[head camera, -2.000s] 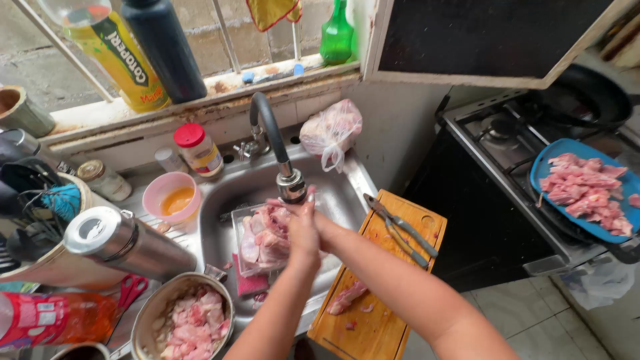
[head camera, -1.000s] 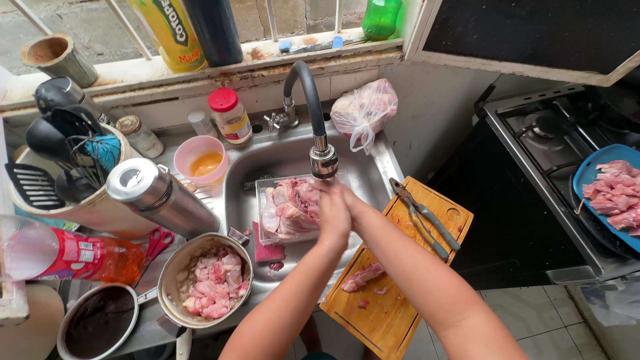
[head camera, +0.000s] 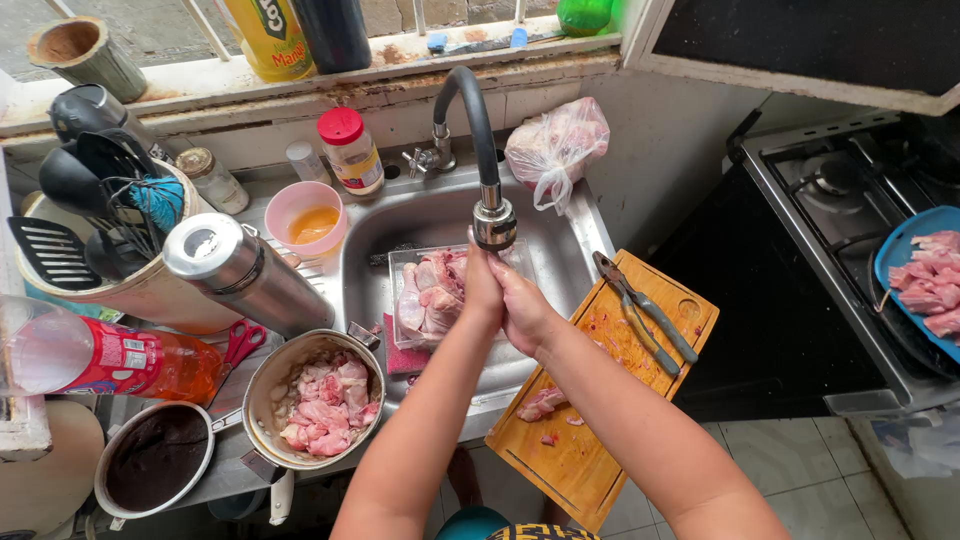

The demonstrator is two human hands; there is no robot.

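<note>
My left hand (head camera: 484, 281) and my right hand (head camera: 523, 306) are pressed together palm to palm under the faucet's spray head (head camera: 495, 225), fingertips up behind it. Neither shows anything held. Below and left of them, raw chicken pieces (head camera: 435, 292) lie in a clear plastic tray (head camera: 399, 274) inside the steel sink (head camera: 360, 262). A pink sponge (head camera: 401, 358) is by the tray's lower left corner. At the right, a wooden cutting board (head camera: 574, 457) bears pliers (head camera: 637, 311) and a strip of raw meat (head camera: 541, 403), partly near my right forearm.
Left of the sink stand a pot (head camera: 255, 390) of chicken pieces, a strainer (head camera: 161, 457) with dark contents, a steel thermos (head camera: 247, 274), a pink bowl (head camera: 306, 217) and a red-lidded jar (head camera: 351, 150). A bagged piece of meat (head camera: 559, 142) rests behind the sink; a blue tray (head camera: 907, 247) sits on the stove.
My hands stay together beneath the faucet head; their fingers have shifted slightly against each other. The view has moved left and closer, bringing the strainer into sight.
</note>
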